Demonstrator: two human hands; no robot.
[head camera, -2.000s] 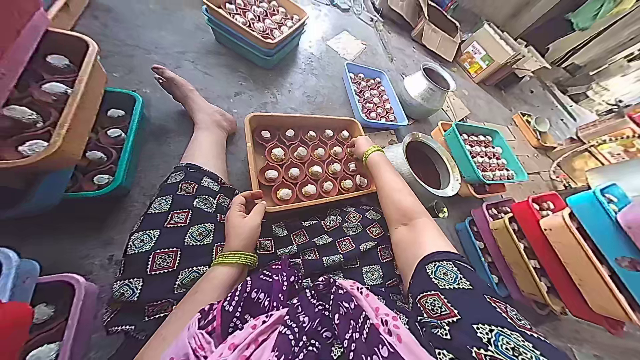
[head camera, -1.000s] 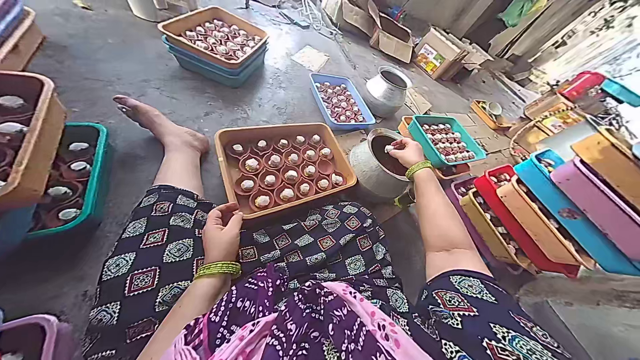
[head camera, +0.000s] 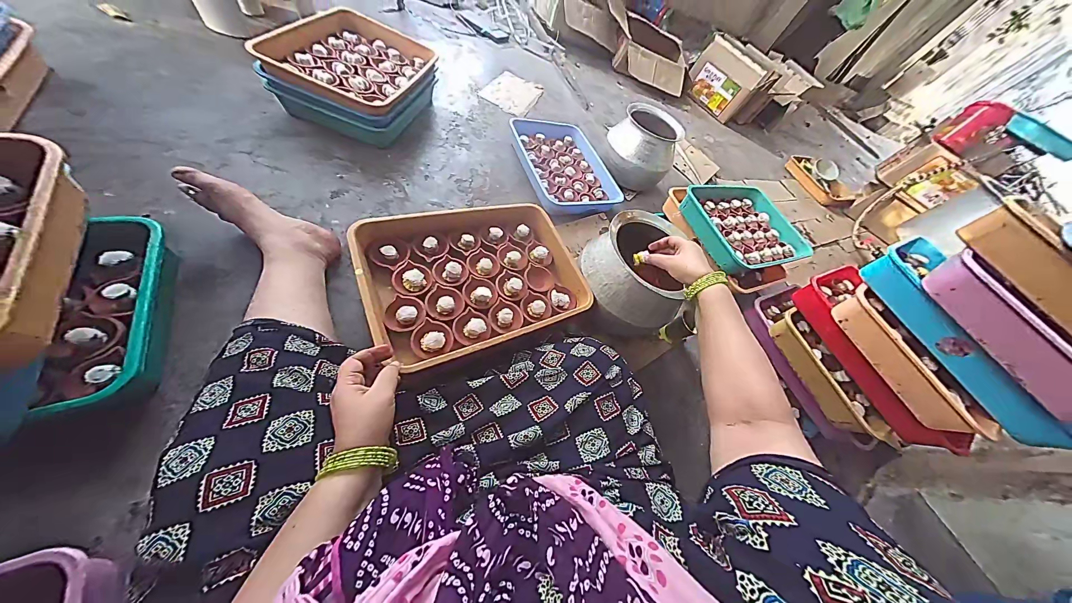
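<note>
An orange plastic tray (head camera: 362, 276) holds rows of small brown clay cups (head camera: 540, 279), most with a white-topped piece in them. My left hand (head camera: 365, 394) has its thumb and fingers closed on the tray's near left corner. My right hand (head camera: 677, 260) is over the mouth of a metal pot (head camera: 615, 285), right of the tray. Between its fingertips is a small piece (head camera: 642, 258), yellowish with a white end. The pot's contents look dark and reddish; how deep they lie cannot be told.
A second metal pot (head camera: 641, 163), a blue tray (head camera: 615, 197) and a teal tray (head camera: 800, 243) of filled cups lie beyond. Stacked trays (head camera: 385, 126) stand at the back left, a green tray (head camera: 155, 335) at the left, tilted coloured trays (head camera: 888, 385) at the right. Cardboard boxes (head camera: 653, 63) lie behind.
My right hand has moved from the tray's right side to the pot's mouth, where it now holds a small piece. My left hand stays by the tray's near left corner.
</note>
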